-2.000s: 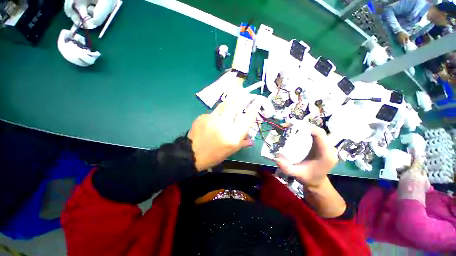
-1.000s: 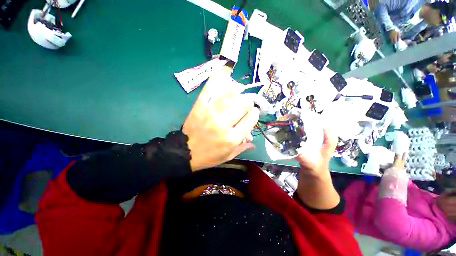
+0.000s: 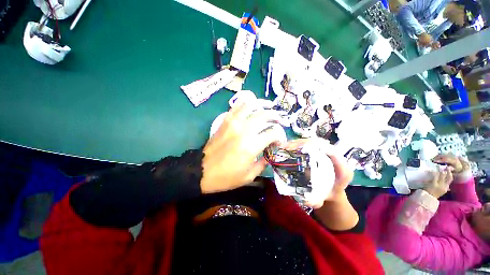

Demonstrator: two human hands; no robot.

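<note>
My left hand (image 3: 236,147) grips a white camera housing part (image 3: 219,122), which shows past the knuckles and thumb side. My right hand (image 3: 338,180) holds an open white half shell (image 3: 321,174) from its right side. The shell's open side faces left and up and shows a dark circuit board (image 3: 294,171). Red, black and yellow wires (image 3: 273,156) run from the board to the fingers of my left hand. The two parts are close together above the bench's front edge. My left fingers partly hide the wires and the left part.
Several open white camera units (image 3: 306,115) stand in a row at the right. A blue and white adhesive box (image 3: 243,48), a printed white flap or tube (image 3: 204,88) and a small dark tool (image 3: 218,53) lie beyond my hands. A person in pink (image 3: 424,215) works at the right.
The half shell in my right hand has come nearer my left hand, with its inside turned more to view. More of the left white part shows. The person in pink now has both hands on a unit.
</note>
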